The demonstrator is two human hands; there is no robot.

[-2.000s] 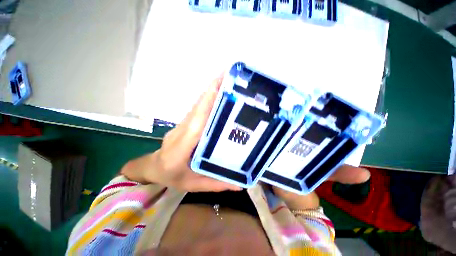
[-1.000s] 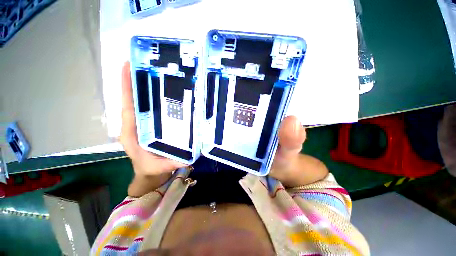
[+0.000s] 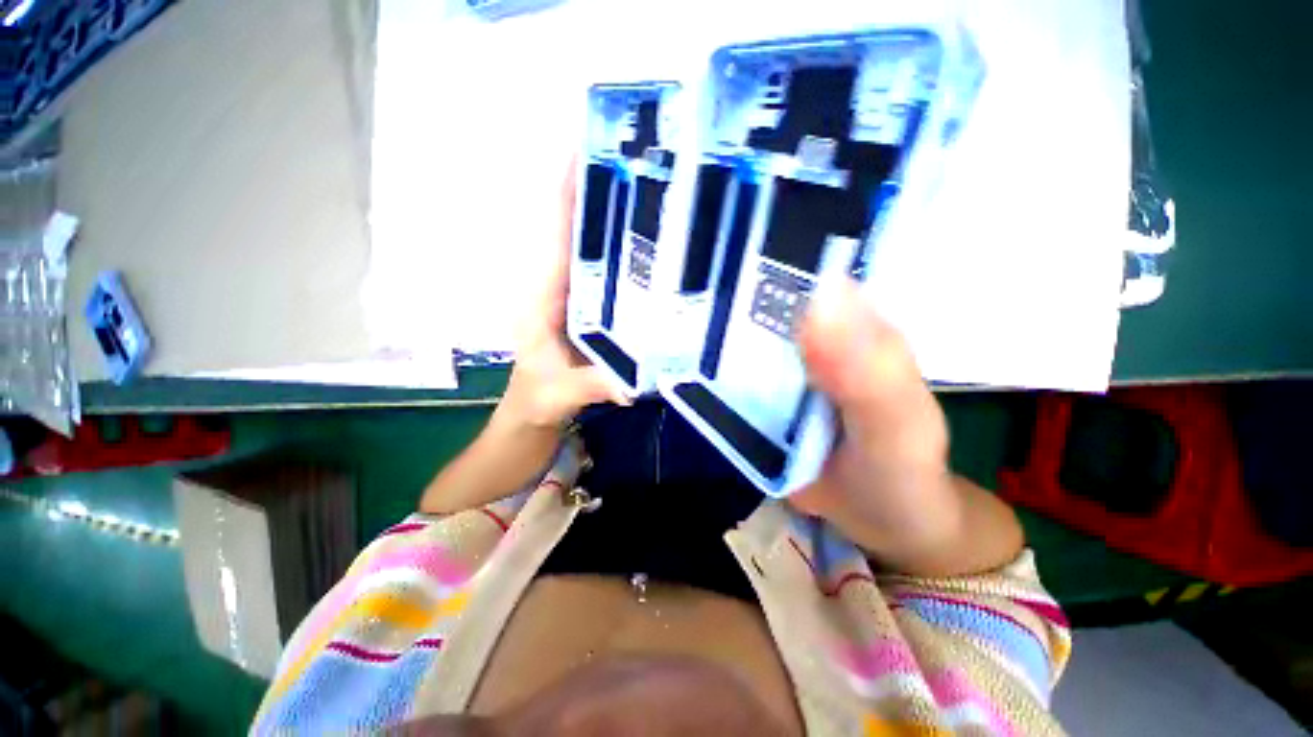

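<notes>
Two light-blue phone housings are held side by side above the front of the white sheet (image 3: pixel 1022 187), their open insides with black pads facing me. My left hand (image 3: pixel 540 367) holds the smaller-looking left housing (image 3: pixel 619 238) from its left side and below. My right hand (image 3: pixel 893 418) holds the right housing (image 3: pixel 785 216), its thumb over the right inner edge. The right housing is tilted and looks nearer, and its right edge is blurred. Most of my left fingers are hidden behind the left housing.
A loose housing (image 3: pixel 118 326) lies on the beige board (image 3: pixel 231 187) at left, near clear plastic film (image 3: pixel 32 288). Blue-and-black housings (image 3: pixel 72 58) show top left. Part of a housing shows on the sheet's top edge. Below the bench are a brown carton (image 3: pixel 259 562) and red stools (image 3: pixel 1109 475).
The two housings have shifted right and up in the picture and turned, the right one now tilted more towards its side. My right thumb has moved onto the right housing's inner edge.
</notes>
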